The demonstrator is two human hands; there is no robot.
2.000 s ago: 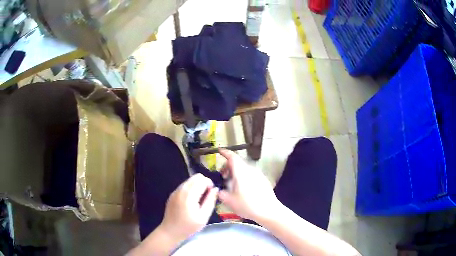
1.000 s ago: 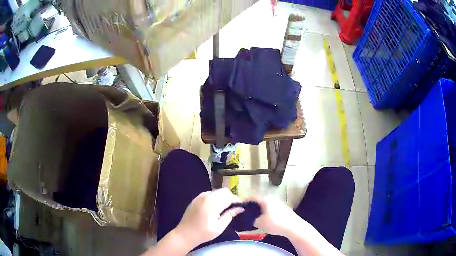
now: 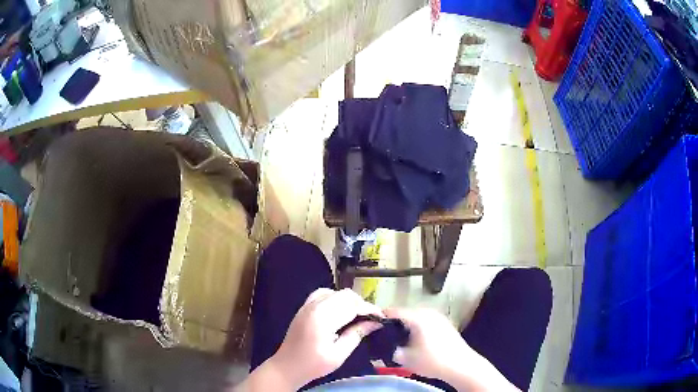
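A small dark cloth piece, perhaps a pouch (image 3: pixel 389 339), is between my two hands over my lap. My left hand (image 3: pixel 325 333) grips its left side, with the thumb along its upper edge. My right hand (image 3: pixel 432 348) grips its right side, and the fingers are partly hidden. The piece is bunched, and its opening cannot be made out. A heap of navy unturned pieces (image 3: pixel 417 153) lies on the wooden chair (image 3: pixel 468 208) in front of my knees.
An open carton (image 3: pixel 218 268) with dark contents stands at left. Another carton (image 3: pixel 283 53) is above it, beside a white worktable (image 3: pixel 130 76). A blue bin (image 3: pixel 643 283) is at right, with a blue slatted crate (image 3: pixel 612 76) and a red stool (image 3: pixel 552 38) beyond.
The view has tilted up and shifted left, so the chair and heap appear lower and farther right. My hands still hold the dark piece, now more visible between them than two seconds ago.
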